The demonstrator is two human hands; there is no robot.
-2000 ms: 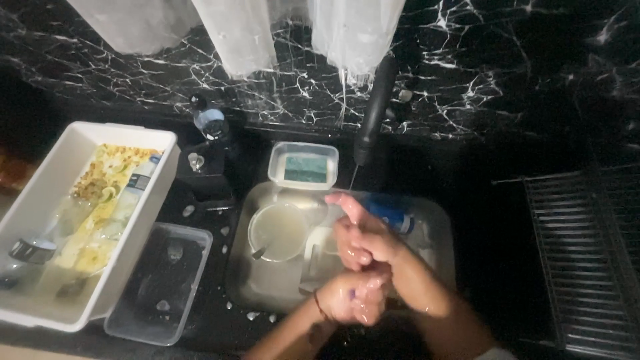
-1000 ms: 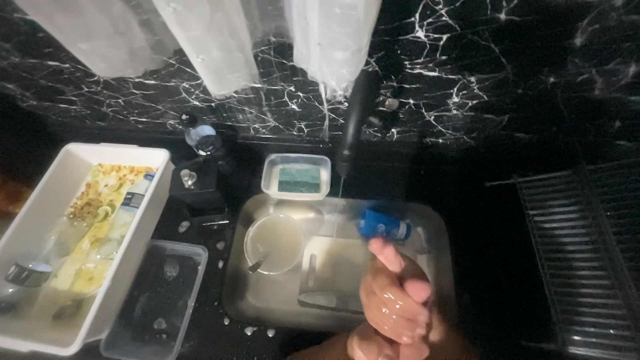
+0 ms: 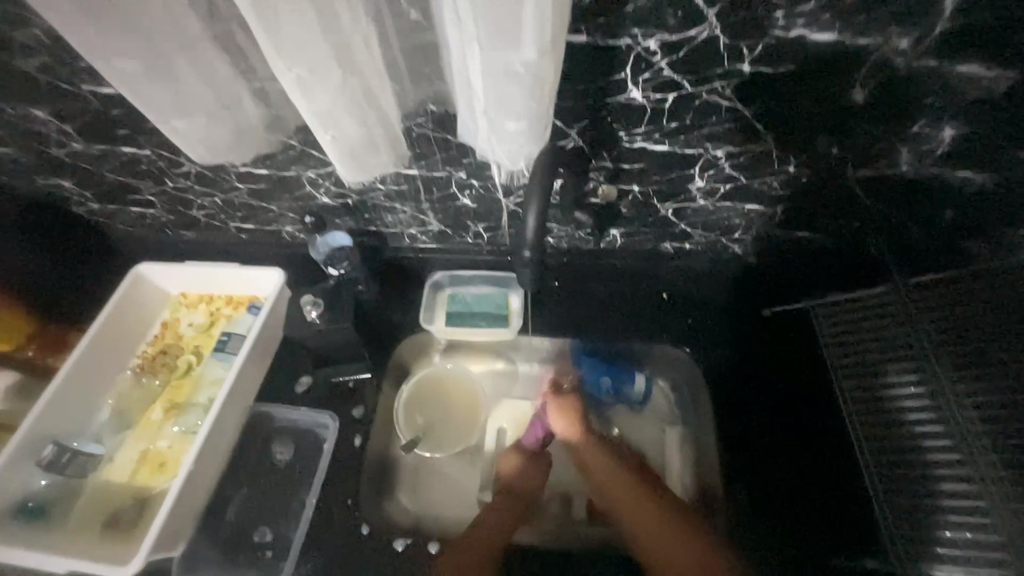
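Observation:
Over the metal sink [image 3: 432,512], my left hand [image 3: 522,470] is closed on the lower end of a small purple item [image 3: 538,428], too blurred to name. My right hand [image 3: 565,410] is at its upper end, near the thin stream from the black faucet [image 3: 538,216]; blur hides whether its fingers grip. A blue container [image 3: 612,380] lies in the sink just right of my right hand. Left of my hands are a round bowl of cloudy liquid [image 3: 442,408] with a dark handle at its rim and a pale board with a handle slot [image 3: 496,428], partly behind my left hand.
A clear plastic tub with a green sponge [image 3: 478,308] stands behind the sink. On the left are a white bin [image 3: 216,416] holding bottles and yellowish waste, a clear plastic lid [image 3: 276,480] and a small bottle [image 3: 332,250]. A wire rack [image 3: 904,416] stands at right; white curtains hang above.
My hands, one second ago together near the sink's front right, are now farther left, with a purple item between them. The blue container's upper part is now beside my right hand.

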